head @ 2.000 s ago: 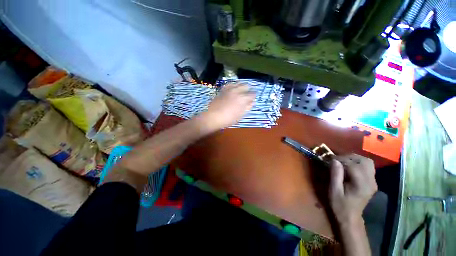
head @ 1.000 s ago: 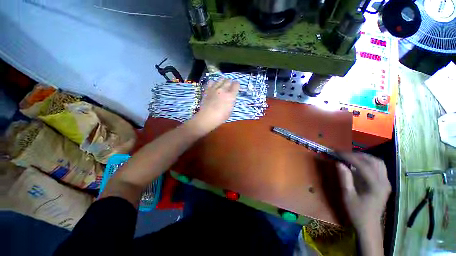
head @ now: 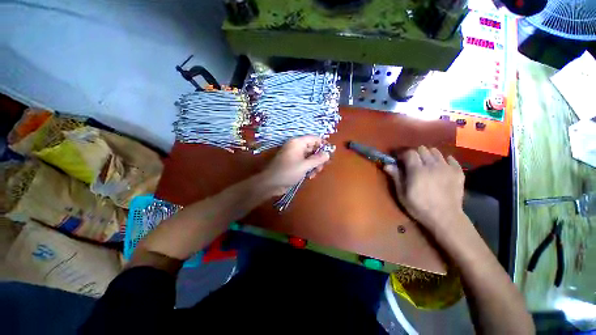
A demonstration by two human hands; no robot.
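My left hand [head: 302,163] holds a few thin silvery rods [head: 291,194] over the board, their knobbed ends showing at the fingertips. My right hand [head: 428,183] lies over the right part of a narrow grey loading bar [head: 366,152] and grips it; the bar's left end points toward the rods. The bar lies on the reddish-brown board [head: 340,222]. Two stacks of rods are at the rear left: the left stack [head: 210,119] shows yellow tips, and the right stack [head: 294,105] is beside it.
The green press block [head: 340,49] stands behind the board, with a perforated plate [head: 376,88] below. A black clamp [head: 198,73] is behind the left stack. An orange control box [head: 483,136] is at right, a blue basket [head: 135,222] at left. Red [head: 297,242] and green [head: 373,263] buttons line the front edge.
My left hand has come off the right stack toward me with a few rods. My right hand has moved left along the bar and now covers its right part. The view has shifted.
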